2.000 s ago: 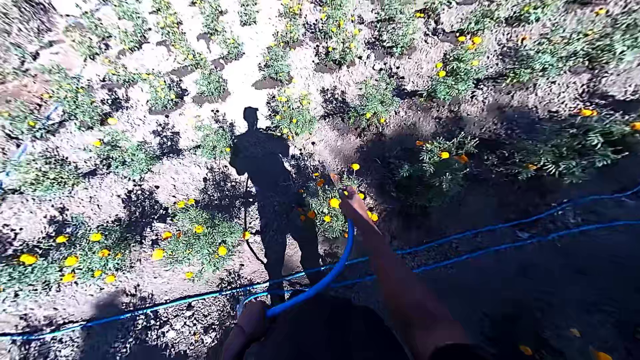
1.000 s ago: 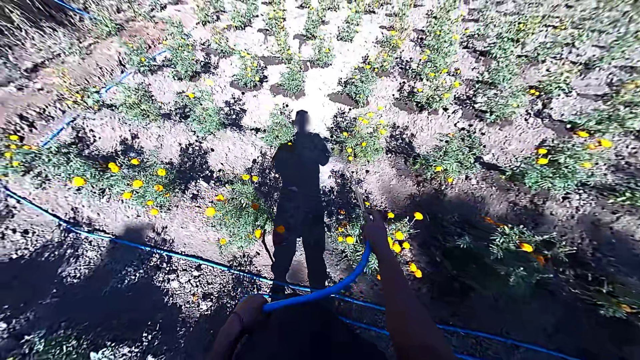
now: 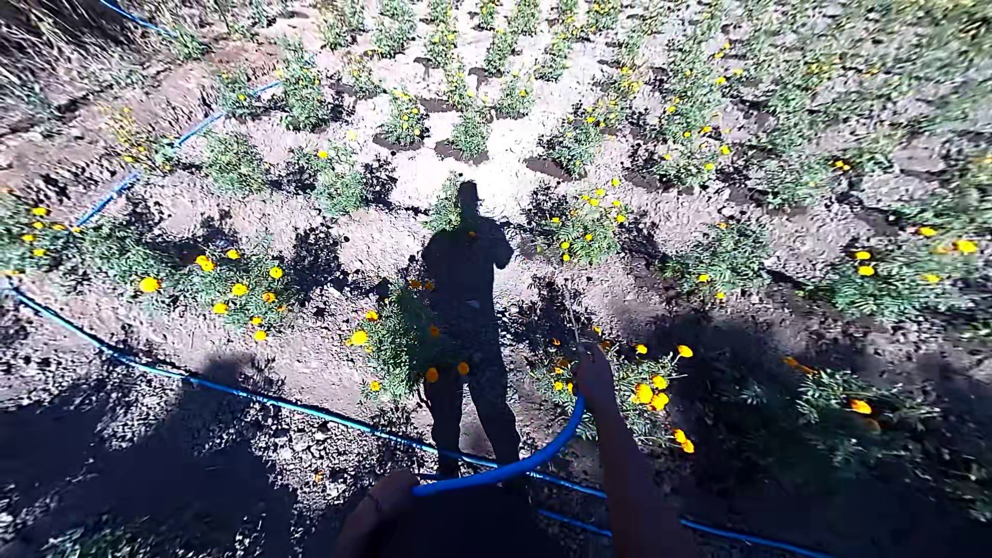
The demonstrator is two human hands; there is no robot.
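My right hand [image 3: 595, 378] is closed around the upper end of a blue hose [image 3: 518, 466], beside a marigold plant with orange blooms [image 3: 647, 395]. From that hand a thin stream, seemingly water [image 3: 572, 314], points toward the bed. My left hand [image 3: 394, 490], low in the view, grips the same hose further back. Between the two hands the hose hangs in a curve. Another flowering plant [image 3: 399, 341] grows left of the person's shadow [image 3: 469, 310]. The fingers are dark and partly hidden in shade.
A long blue hose [image 3: 271, 401] runs across the soil in front of me and toward the lower right. Another stretch of blue hose [image 3: 198, 130] lies at the upper left. Rows of flowering plants [image 3: 581, 225] fill the bed, with bare soil [image 3: 372, 248] between them.
The view has swung to the right and back over these frames, shifting the plants and shadow. Both hands hold the hose throughout.
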